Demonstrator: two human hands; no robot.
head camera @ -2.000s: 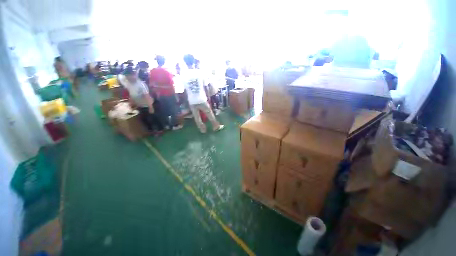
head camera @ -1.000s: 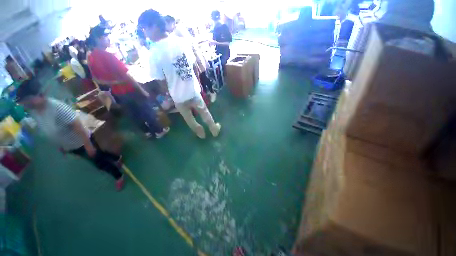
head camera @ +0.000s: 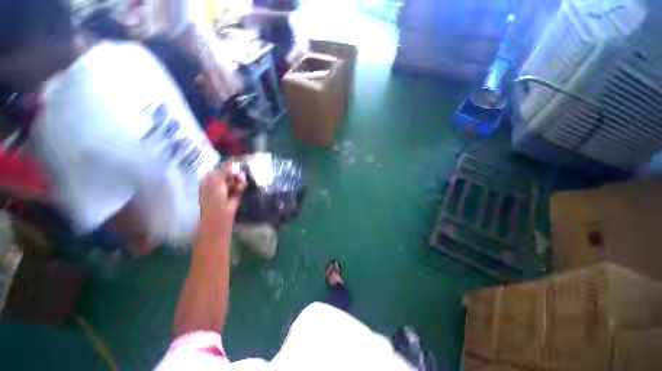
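My left hand (head camera: 223, 185) is raised at the end of my outstretched arm, left of centre, with its fingers closed on the edge of a shiny black plastic parcel (head camera: 272, 188). The parcel hangs to the right of the hand, above the floor, and its top catches bright glare. My right hand cannot be made out. A small dark shiny shape (head camera: 414, 349) shows at the bottom, right of my white clothing; what it is and what holds it cannot be told.
A person in a white printed shirt (head camera: 138, 138) stands close on the left. A tall open carton (head camera: 316, 94) is ahead. A slatted dark pallet (head camera: 486, 217) lies right of centre, near a blue bin (head camera: 480, 116). Stacked cartons (head camera: 544, 319) fill the lower right.
The view has moved forward, closer to the person in white and the pallet. My left arm and the black parcel have come into view. The person in stripes is no longer seen.
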